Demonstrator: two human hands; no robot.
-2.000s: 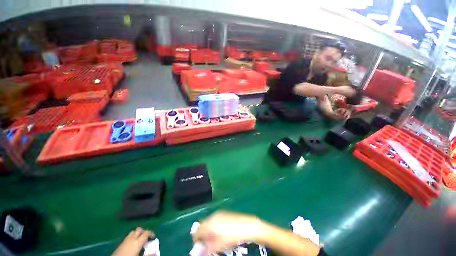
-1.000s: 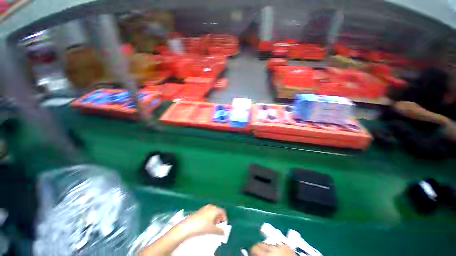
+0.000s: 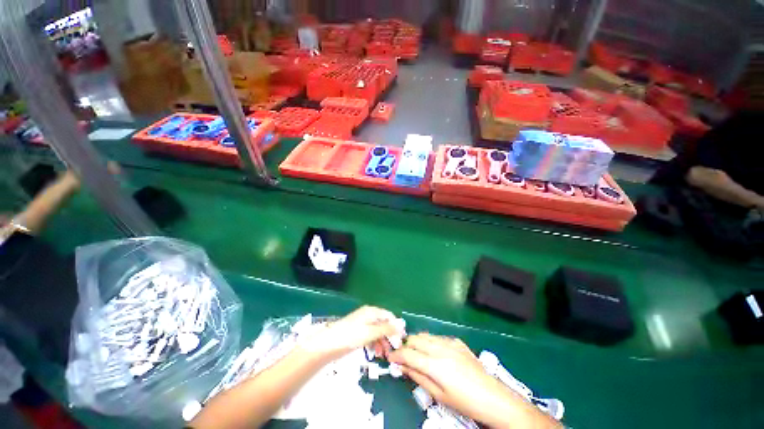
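My left hand [image 3: 358, 328] and my right hand [image 3: 446, 369] meet at the near edge. Their bent fingers pinch a small white corded accessory [image 3: 397, 333], partly hidden by the fingers. A pile of white paper pieces [image 3: 335, 402] lies under my left forearm. Loose white corded accessories [image 3: 523, 394] lie beside and under my right hand. An open black box base [image 3: 324, 257] with white contents stands beyond my left hand. A black insert [image 3: 503, 289] and a black box lid [image 3: 589, 304] with pale lettering stand beyond my right hand.
A clear plastic bag [image 3: 155, 323] of white accessories is at left. Red trays [image 3: 536, 201] line the far side, bearing blue-and-white cartons [image 3: 561, 157]. A metal post [image 3: 224, 92] rises at left. Other people's arms show at both sides; another black box [image 3: 745, 317] is far right.
The view has swung left and steadied. My hands, apart one second ago, now meet over the white piles. The open black box base has moved right in view.
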